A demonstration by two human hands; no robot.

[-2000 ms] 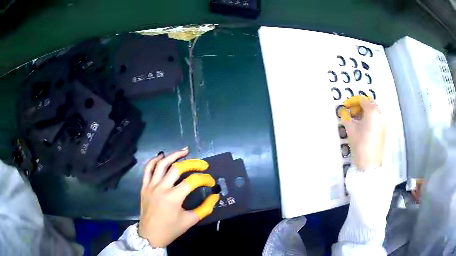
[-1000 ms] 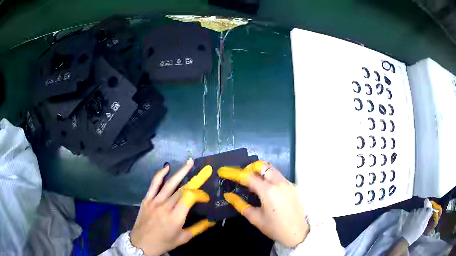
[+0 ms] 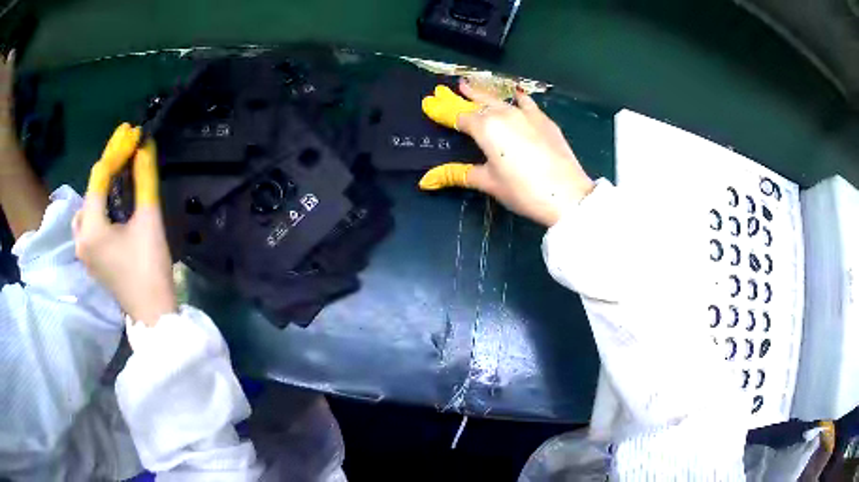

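Observation:
My left hand (image 3: 127, 212), with yellow finger cots, is at the far left edge of the pile of black covers (image 3: 301, 202). Dark material shows between its fingers; whether it grips a cover is unclear. My right hand (image 3: 513, 151), also with yellow cots, has its thumb and finger at the right edge of a separate flat black cover (image 3: 410, 141) near the torn seam. White icons show on this cover and on several in the pile. The white ring tray (image 3: 659, 216) at right bears rows of small black rings (image 3: 735, 251).
A boxy black unit (image 3: 469, 21) lies on the green surface beyond the table. A second white block (image 3: 834, 282) stands right of the tray. Another person's white sleeve (image 3: 56, 320) and arm are at the left. The torn, taped seam (image 3: 471, 329) runs down the green table.
Both hands have left the cover they worked on at the front edge, where it no longer shows. My left hand moved to the far left, my right hand up to the separate cover. The view shifted left.

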